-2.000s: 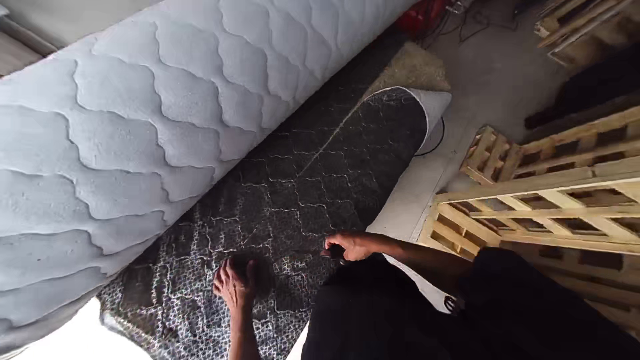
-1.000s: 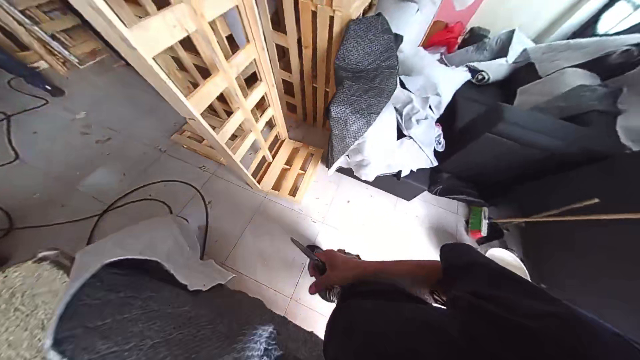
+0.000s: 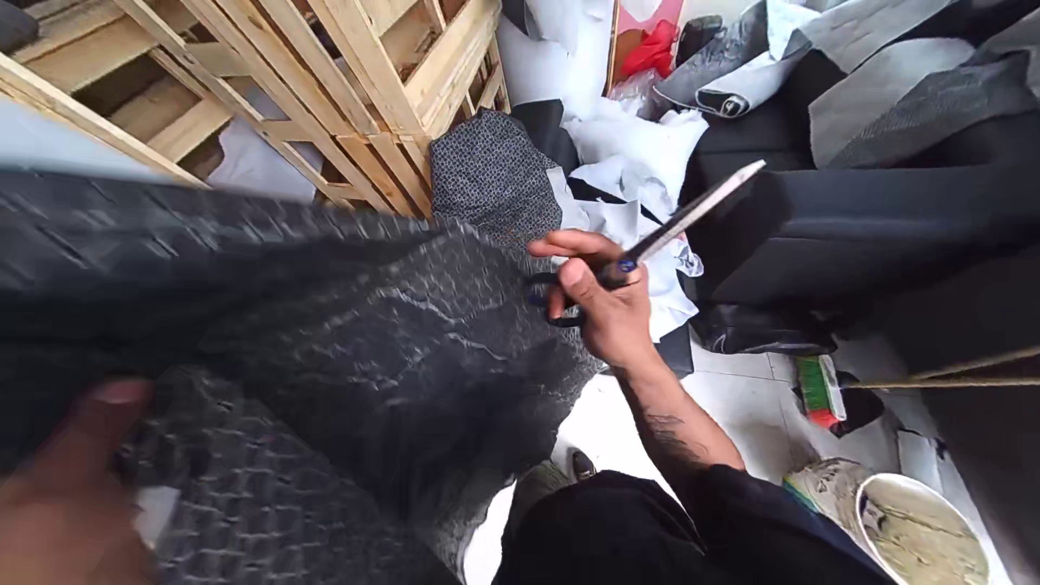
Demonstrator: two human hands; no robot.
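My right hand [image 3: 609, 305] has its fingers in the dark handle loops of a pair of scissors [image 3: 678, 223]; the closed blades point up and to the right. A large piece of dark patterned fabric [image 3: 406, 325], blurred and folded, spreads across the left and middle of the view. At the lower left edge my left hand [image 3: 81, 487] is blurred, with its thumb on the fabric, which it seems to hold.
Wooden pallets [image 3: 390, 81] stand at the upper left. A patterned dark piece [image 3: 496, 175] and white scraps [image 3: 634, 154] lie beyond my right hand. Black upholstered furniture [image 3: 877, 236], a green and red brush head [image 3: 819, 390] and a bucket [image 3: 926, 528] are at the right.
The view has swung widely from the quilted roll toward the pallets and scraps. My left hand, out of view a second ago, is back with the dark fabric. The scissors are now raised.
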